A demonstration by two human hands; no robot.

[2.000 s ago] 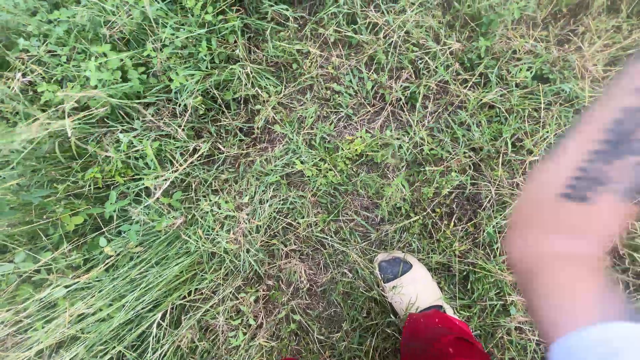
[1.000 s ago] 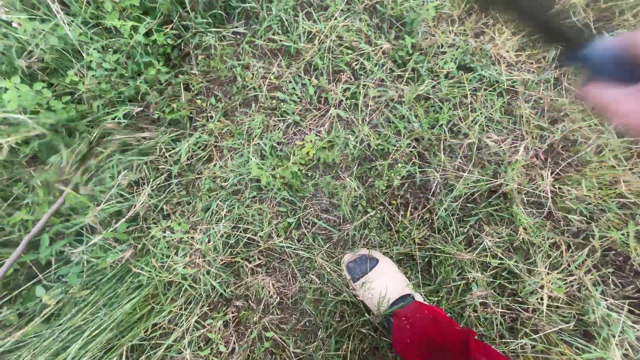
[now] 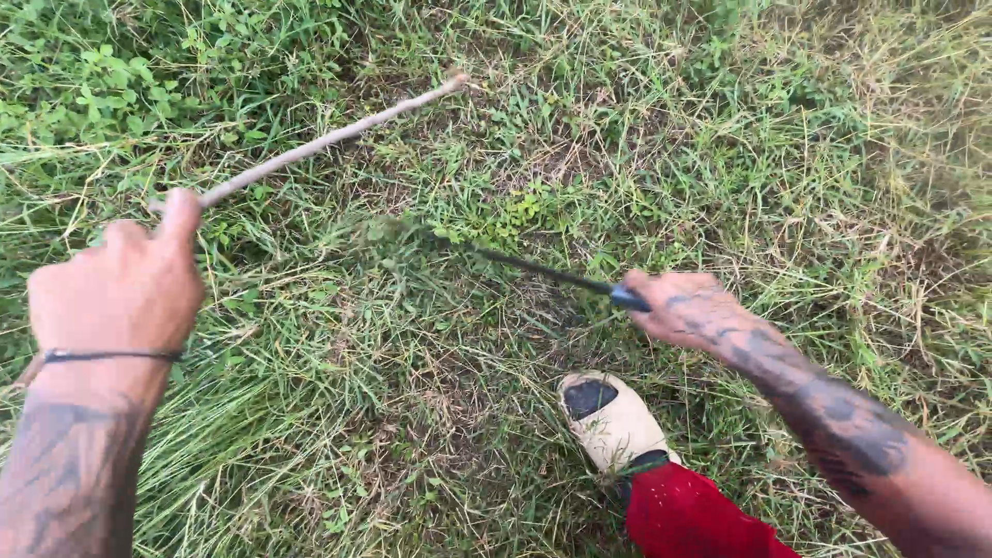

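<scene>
On the left, my left hand (image 3: 120, 283) is closed around a thin wooden stick (image 3: 333, 138), which points up and to the right over the grass. My right hand (image 3: 682, 306), right of centre, grips the blue-grey handle (image 3: 629, 298) of a long, dark, thin blade (image 3: 535, 267), probably a machete. The blade reaches leftward and its far part is blurred among cut-looking grass (image 3: 395, 240). A dark cord bracelet is around my left wrist. The stick and the blade are apart.
Below centre my foot in a beige shoe (image 3: 620, 426) stands on the grass, under a red trouser leg (image 3: 697, 515). Long grass (image 3: 225, 442) leans at the lower left, leafy weeds (image 3: 116, 89) grow at the upper left, and drier grass (image 3: 922, 232) lies on the right.
My right hand and the dark tool have come down and left from the upper right edge. My left hand has come into view with the stick, part of which showed at the left edge before.
</scene>
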